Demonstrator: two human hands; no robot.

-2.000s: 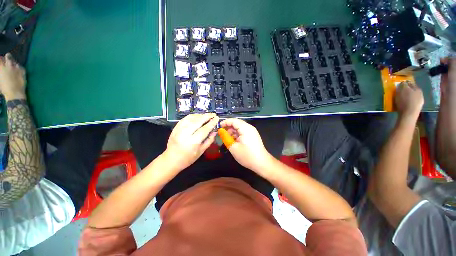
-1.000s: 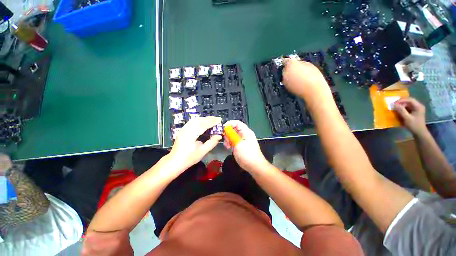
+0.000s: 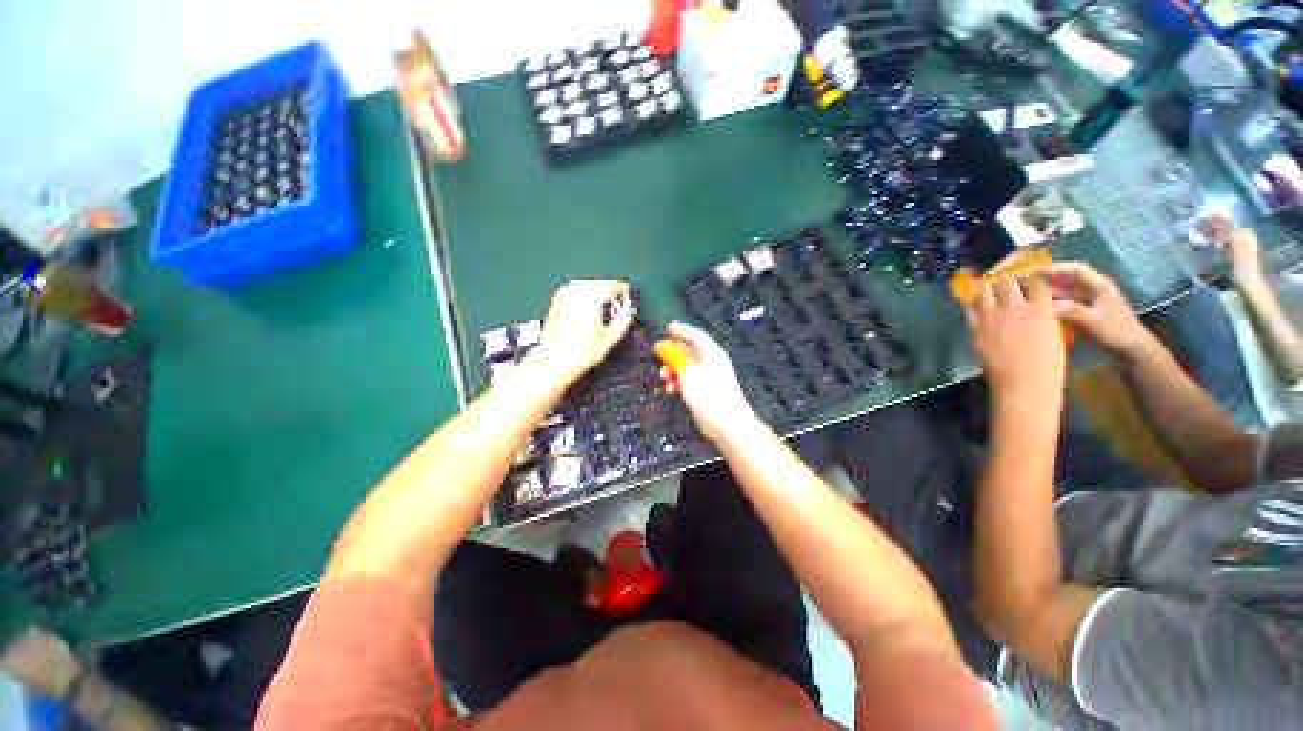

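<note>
My left hand [image 3: 576, 326] is over the back of the left black blister tray [image 3: 655, 417], with a small dark and silver module [image 3: 617, 307] at its fingertips. White-topped modules stand in the tray's left part, some hidden by my left forearm. My right hand [image 3: 697, 374] is over the tray's right side, apart from my left hand. Its fingers are slightly apart, with an orange cover, seemingly a finger cot [image 3: 673, 357], at the thumb. I see nothing held in it.
The right black tray [image 3: 800, 336] holds a few white-topped pieces. A blue tote [image 3: 336, 179] with dark parts is at the left. A filled tray [image 3: 600, 93] and white box [image 3: 739, 60] stand at the back. A neighbour's hands [image 3: 1017, 317] handle an orange piece beside loose dark parts [image 3: 907, 179].
My hands have separated; the left has moved forward over the tray with the module. The view has shifted, showing more of the table's back. The neighbour's arm has left the right tray.
</note>
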